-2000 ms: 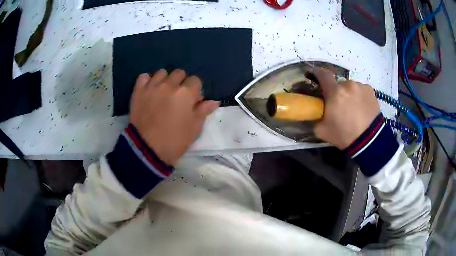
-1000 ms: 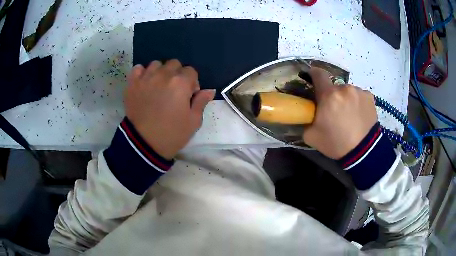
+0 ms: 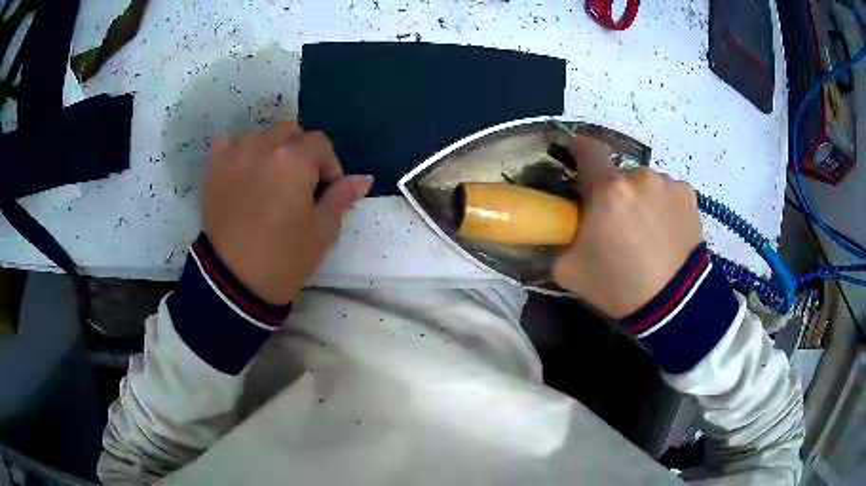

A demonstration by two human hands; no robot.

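A dark fabric panel (image 3: 432,95) lies flat on the white table in front of me. My right hand (image 3: 631,233) grips the yellow-orange wooden handle of the steam iron (image 3: 503,166). The iron's pointed tip faces left and its front part covers the right part of the panel's near edge. My left hand (image 3: 271,204) is at the panel's lower left corner, fingers curled and thumb pointing right beside the near edge. The hand hides that corner, and whether it grips the cloth cannot be told.
Dark cloth pieces (image 3: 71,147) lie at the left, with a dark strap (image 3: 38,233) over the table edge. An olive-brown strip (image 3: 109,43) is upper left. Red scissor handles (image 3: 612,11) and a dark pad (image 3: 743,52) are at the far right. Blue hoses (image 3: 736,223) run off right.
The iron and my left hand have both moved left along the panel's near edge. The iron now covers more of the panel. The panel and table sit further right in view.
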